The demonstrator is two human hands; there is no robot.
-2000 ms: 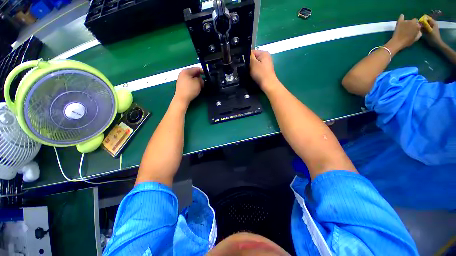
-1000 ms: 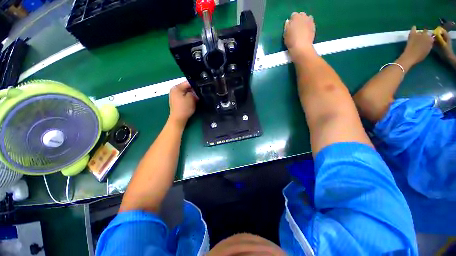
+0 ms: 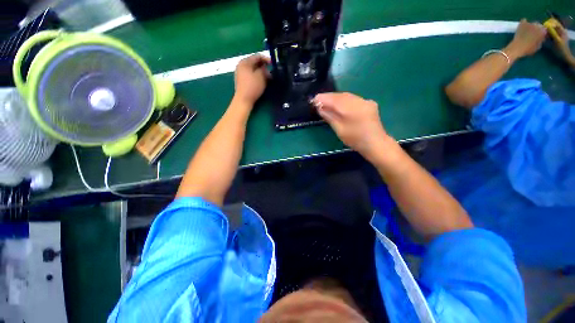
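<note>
The black toggle press fixture (image 3: 301, 47) stands upright in front of me, its top cut off by the picture's edge. Its flat base plate (image 3: 295, 115) lies nearest me, with bright screws and white lettering. My left hand (image 3: 252, 79) is at the fixture's left side, its fingertips hidden against the dark frame. My right hand (image 3: 350, 118) is over the right part of the base plate, thumb and fingers pinched together at something small and blurred that I cannot make out. The toggle handle is out of view.
A green-yellow fan (image 3: 94, 94) stands at left, with a white fan (image 3: 25, 135) behind it. A wooden-coloured block (image 3: 154, 141) with a round black part lies beside it. At right, another worker's arm (image 3: 482, 79) reaches over the green bench, near a yellow tool (image 3: 553, 27).
My right hand has come back from the far right of the fixture to its base plate. My left hand stays at the fixture's left side. The view has shifted, and the red handle has left it.
</note>
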